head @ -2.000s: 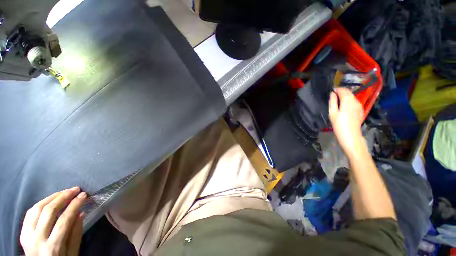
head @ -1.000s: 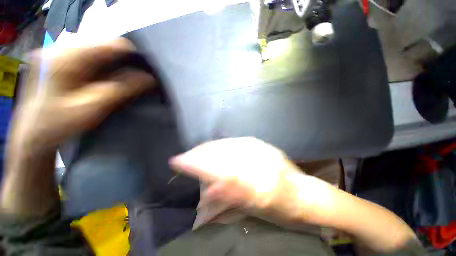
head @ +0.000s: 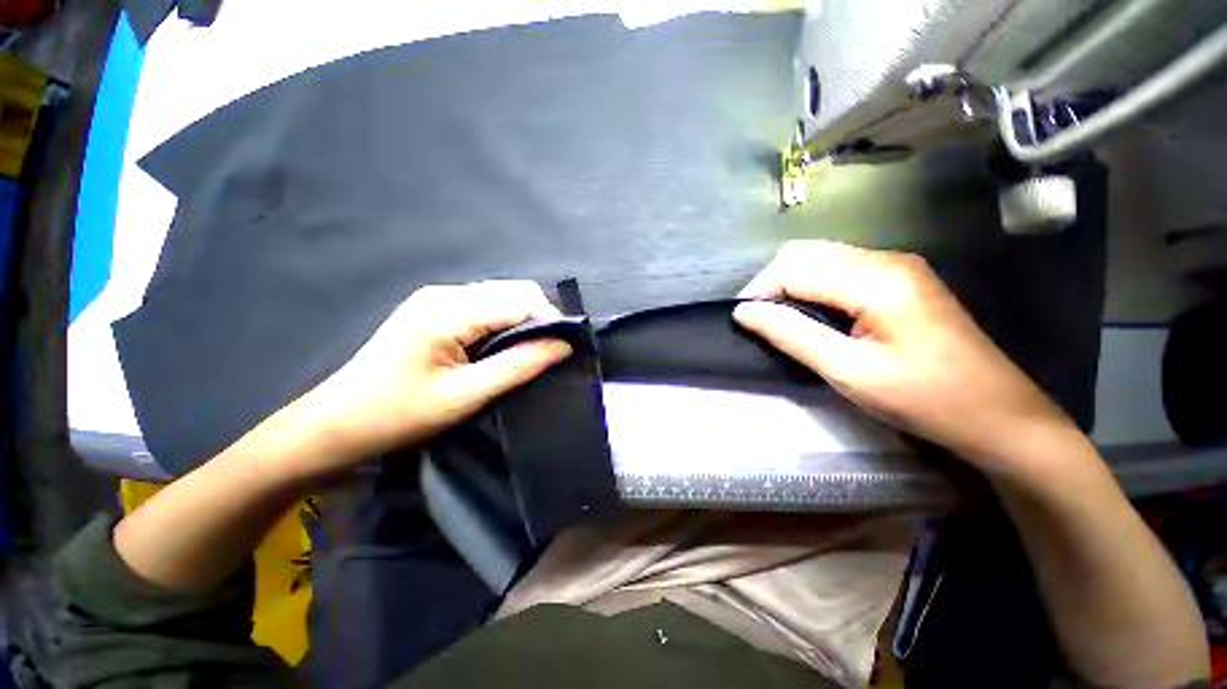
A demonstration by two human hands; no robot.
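A large dark grey garment panel [head: 444,175] lies flat across the white table, its near edge lifted and folded. My left hand [head: 451,357] pinches the folded edge between thumb and fingers beside a black strip-like piece [head: 559,444] that hangs over the table's front edge. My right hand [head: 881,330] pinches the same edge further right, below the presser foot. The presser foot [head: 794,178] stands over the panel with a yellow-green glow. Whether its foot touches the cloth is unclear.
The pale sewing machine head [head: 928,67] is at the upper right, with a knurled knob [head: 1037,205]. A ruler strip [head: 767,487] runs along the table front. Blue table edge [head: 108,175] at left. A yellow bin [head: 283,579] is below. A round black disc [head: 1198,370] is at far right.
The view has swung left from the red crate. Both hands, apart and blurred earlier, now hold the panel's near edge. The black piece that was moving at the left now hangs between them.
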